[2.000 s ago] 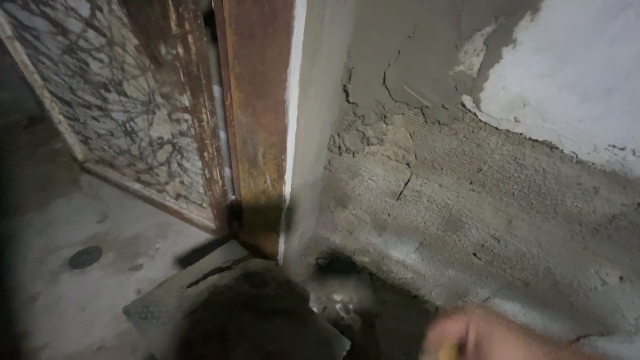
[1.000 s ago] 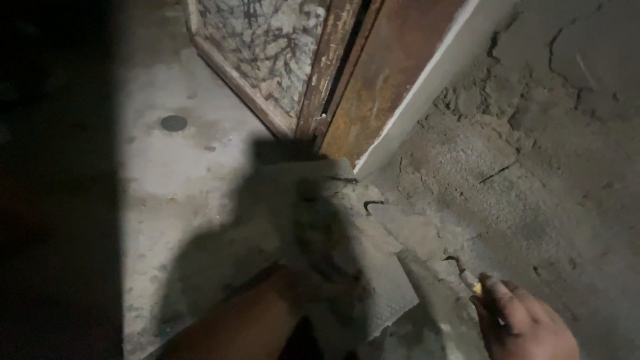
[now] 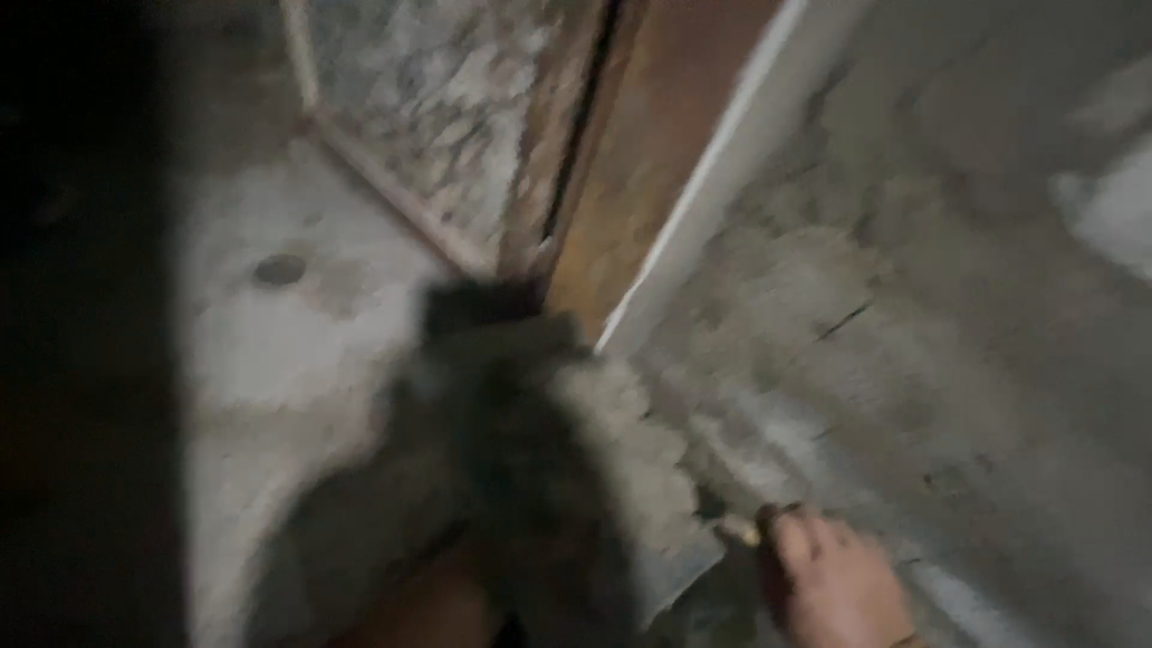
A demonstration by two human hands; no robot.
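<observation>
Low on the right, my right hand [image 3: 837, 576] is closed around a small hand tool [image 3: 749, 531] with a yellowish part; blur hides its full shape. Left of that hand lies wet grey mortar [image 3: 630, 459] on a flat sheet or board [image 3: 679, 571], whose pale corner shows. My left forearm [image 3: 418, 603] enters at the bottom, dim in shadow, and my left hand cannot be made out. Rough grey mortar covers the lower wall [image 3: 810, 342] to the right, with a short dark crack.
A rusty brown metal door frame [image 3: 630, 162] with a white edge meets the wall. Beside it stands a worn door panel [image 3: 432, 99]. The concrete floor [image 3: 270, 360] at left has a round dark drain cover [image 3: 280, 269]. A dark shadow falls across the middle.
The view has swung down and left since the oldest frame. My right hand, partly seen at first, now shows more fully with the tool. My left forearm has come into view.
</observation>
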